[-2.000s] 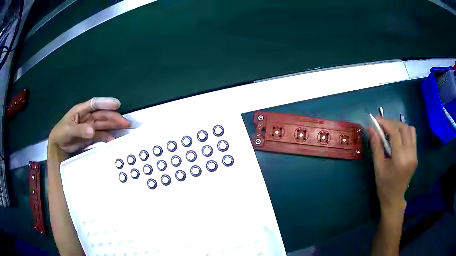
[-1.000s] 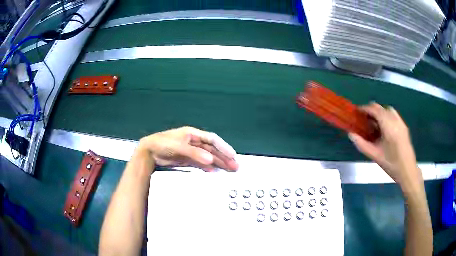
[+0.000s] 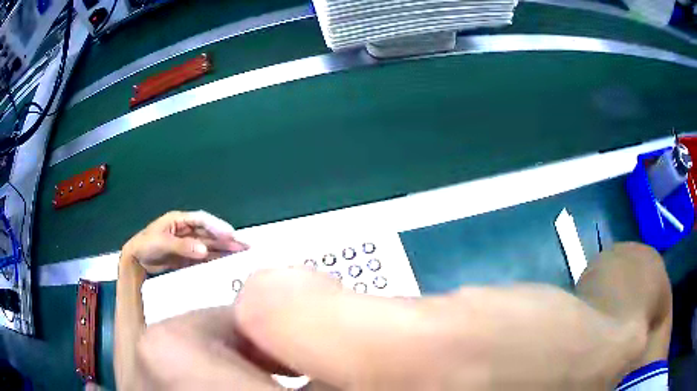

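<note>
A white tray [image 3: 405, 260] lies in front of me, with rows of small dark-rimmed round components [image 3: 348, 253] on it. My left hand [image 3: 183, 243] rests at its upper left corner, fingers loosely bent and apart, nothing visible in it. My right arm crosses low over the tray from the right and hides much of it. My right hand [image 3: 191, 353] is close to the camera and cut off by the lower edge. Its fingers and any hold are hidden. A reddish-brown fixture [image 3: 87, 328] lies left of my left forearm, with a bit of skin at its lower end.
Two more red fixtures lie on the green belt, one nearer [image 3: 80, 186] and one farther [image 3: 171, 79]. Stacked trays [image 3: 416, 21] stand beyond the belt. At right are a blue bin [image 3: 646, 210] with a bottle [image 3: 671, 169], a red bin edge and a white strip [image 3: 570, 243].
My right hand has moved from above the belt to the lower left and no longer visibly holds the red fixture. Two fixtures now show on the belt. The view has shifted.
</note>
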